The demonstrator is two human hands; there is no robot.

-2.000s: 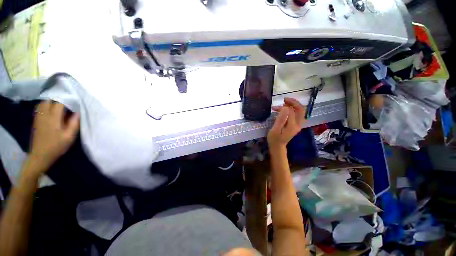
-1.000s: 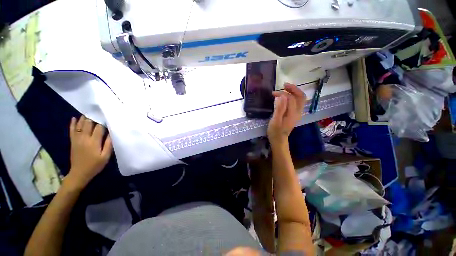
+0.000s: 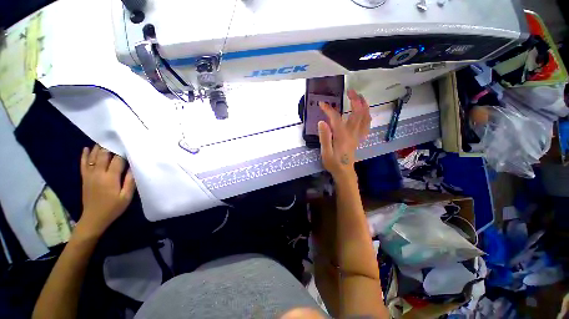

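A navy fabric panel with a white panel beside and partly over it lies at the left of the machine table. My left hand rests flat on the navy fabric, near the white panel's edge. A black smartphone lies on the machine bed right of the needle, its screen lit. My right hand is over the phone with fingers apart, a fingertip at the screen; whether it touches is unclear. The presser foot has no fabric under it.
The white JACK machine head spans the top. A dark thin tool lies right of the phone. A ruler strip runs along the front edge. Boxes with clear plastic bags and offcuts stand at the right. Dark fabric hangs below the table.
The left hand has moved right with the fabric, which now lies flatter. The right hand has moved left from the phone's edge to over its screen, which has lit up.
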